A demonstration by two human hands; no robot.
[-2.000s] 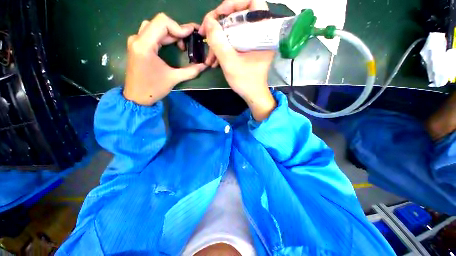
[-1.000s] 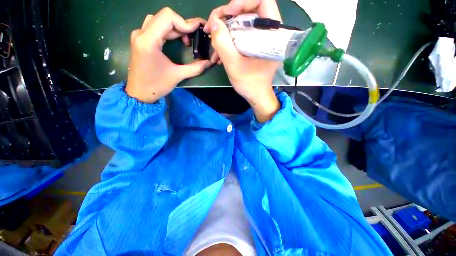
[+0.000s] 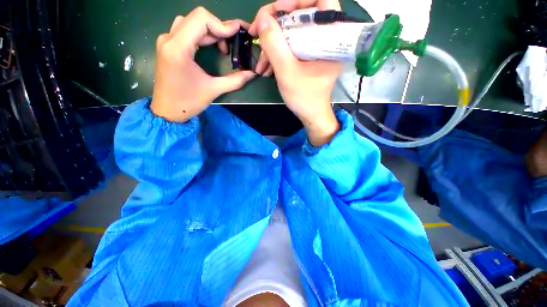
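My left hand [image 3: 189,66] holds a small black component [image 3: 242,50] upright between thumb and fingers. My right hand [image 3: 303,72] grips a whitish dispensing syringe [image 3: 330,42] lying level, its front towards the component. The thin yellowish needle [image 3: 256,41] shows between my right fingers and the component, at the component's right side; whether it touches cannot be told. A green adapter [image 3: 378,45] sits on the syringe's rear, with a clear air hose [image 3: 448,67] looping from it.
White paper sheets [image 3: 414,18] lie on the green bench [image 3: 108,36] behind the syringe. A crumpled white tissue [image 3: 534,78] is at the right edge. A black tray [image 3: 42,120] stands at the left. Another person's blue sleeve [image 3: 486,174] is at the right.
The syringe and my right hand have shifted slightly right, and the needle shows more clearly than a second ago. The hose loop has moved right. My left hand has hardly moved.
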